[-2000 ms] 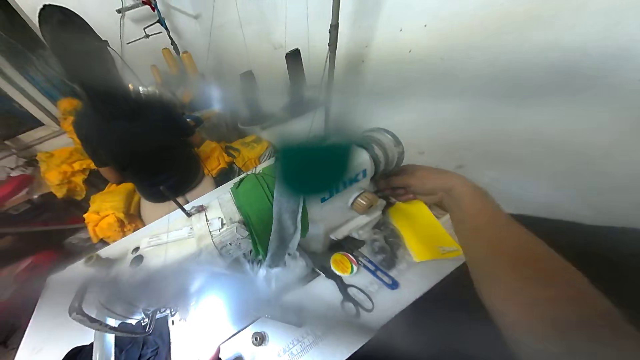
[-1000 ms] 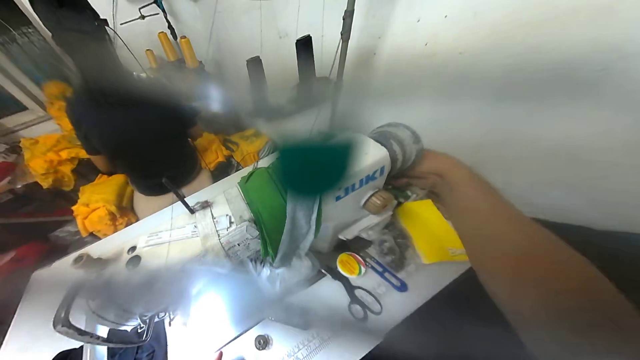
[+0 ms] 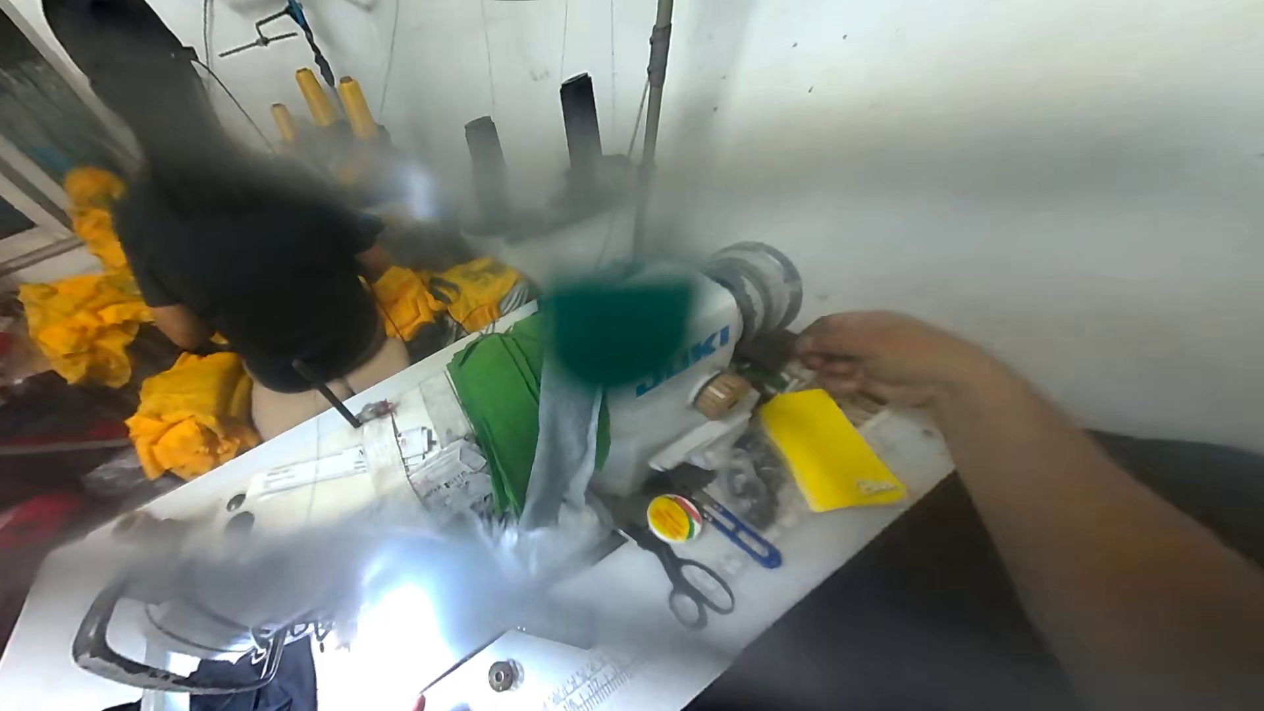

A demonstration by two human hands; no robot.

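My right hand (image 3: 879,355) reaches past the handwheel end of a Juki sewing machine (image 3: 657,415), its bent fingers among small items behind a yellow booklet or pouch (image 3: 829,449). Whether those fingers hold anything is hidden. Of my left hand only a fingertip (image 3: 420,702) shows at the bottom edge, beside the metal bed plate (image 3: 504,675). Green cloth (image 3: 499,405) and a pale grey strip (image 3: 561,444) drape over the machine arm. Black-handled scissors (image 3: 691,583), a round yellow-and-red tin (image 3: 674,518) and a blue thread snipper (image 3: 746,533) lie on the table. Dark fabric (image 3: 262,681) lies near the needle area.
A person in a black top (image 3: 257,257) sits beyond the machine, with orange-yellow garments (image 3: 193,415) around. Yellow thread cones (image 3: 355,107), dark cones (image 3: 581,118) and an upright pole (image 3: 654,128) stand behind. A white wall (image 3: 987,128) rises at the right.
My right hand stays beside the handwheel, and its fingers have shifted slightly there. The view has moved slightly.
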